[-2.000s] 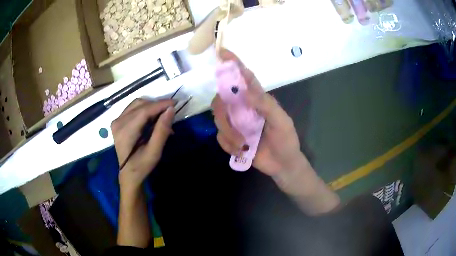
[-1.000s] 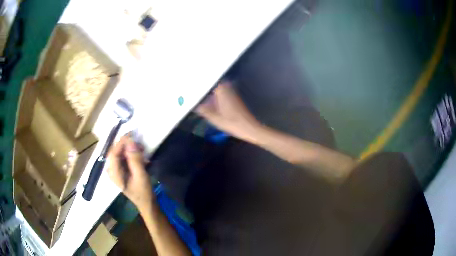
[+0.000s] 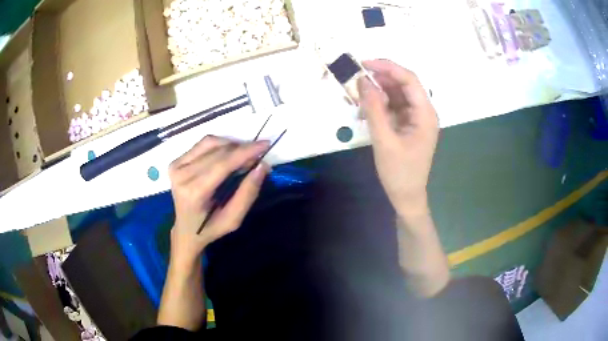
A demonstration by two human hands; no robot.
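My left hand (image 3: pixel 217 183) is shut on dark two-pronged tweezers (image 3: pixel 230 188), their tips apart and pointing up and right over the bench edge. My right hand (image 3: pixel 403 116) pinches a beige housing (image 3: pixel 353 83) with a black square (image 3: pixel 344 67) at its upper end. The housing is over the white bench, partly hidden by my fingers. Another black square (image 3: pixel 373 17) lies farther back on the white surface. The tweezers' prongs touch nothing.
A hammer (image 3: pixel 160 136) lies left of centre. Cardboard trays (image 3: pixel 153 98) behind it hold beige and pink small caps. Green dots (image 3: pixel 345 134) mark the white surface. Pink (image 3: pixel 507 32) and beige housings lie at the back right. A carton (image 3: pixel 575 266) stands at lower right.
The pink housing has left my right hand, which now holds a beige one farther right over the bench. My left hand still has the tweezers. The view swung away and came back.
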